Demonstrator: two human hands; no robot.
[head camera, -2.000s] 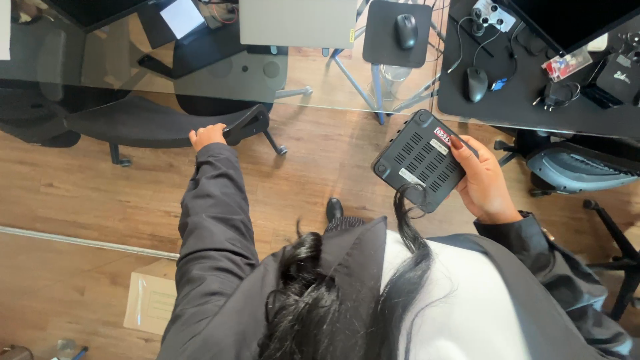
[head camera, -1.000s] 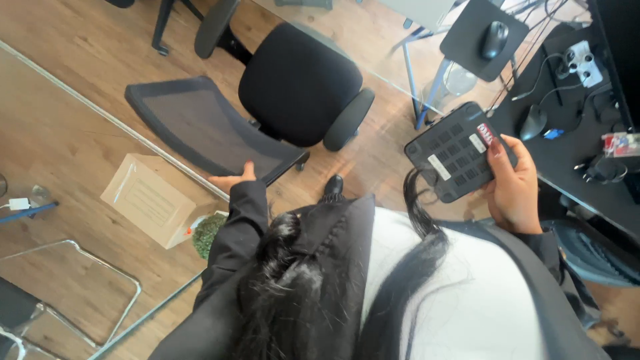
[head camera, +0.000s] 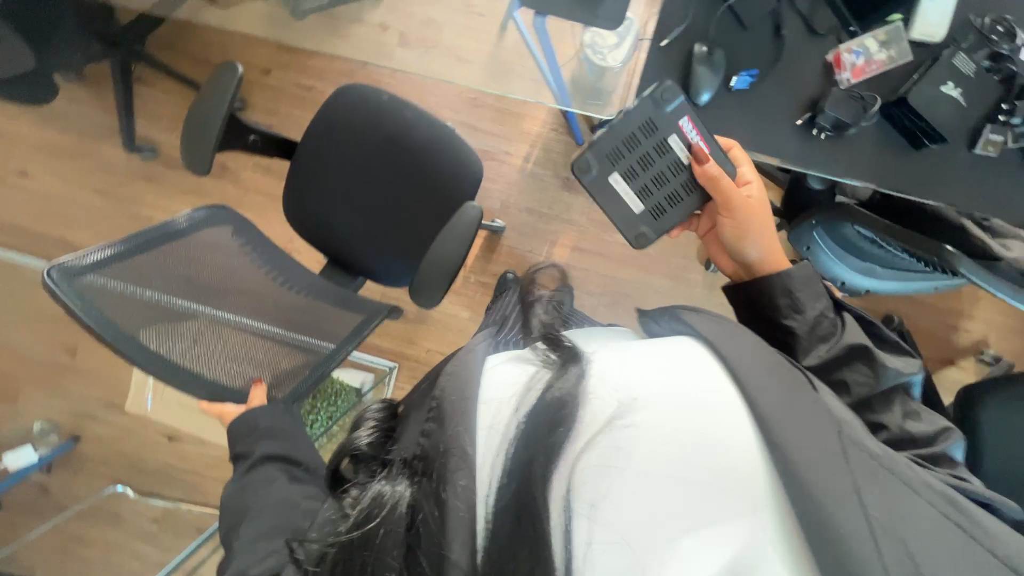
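In my right hand (head camera: 740, 210) is a small black electronic box (head camera: 652, 188) with vent slots and labels on the face toward me; the thumb lies on that face. My left hand (head camera: 236, 408) grips the edge of the mesh backrest (head camera: 216, 312) of an office chair, thumb on the mesh side, fingers mostly hidden. The chair's black padded seat (head camera: 380, 184) and its armrests, one of them (head camera: 446, 254) near my feet, lie beyond the backrest.
At upper right a black desk (head camera: 768, 120) holds a mouse (head camera: 706, 74), a power adapter (head camera: 840, 112) and cables. Beneath it stands a blue-grey chair (head camera: 876, 244). A glass-edged table with a green plant (head camera: 330, 406) and a cardboard piece (head camera: 176, 408) are at lower left. Another chair's base (head camera: 124, 80) is at upper left.
My left hand has gone from an armrest-like black part to the mesh backrest, and the chair has turned. The box stays in my right hand. The view has swung round.
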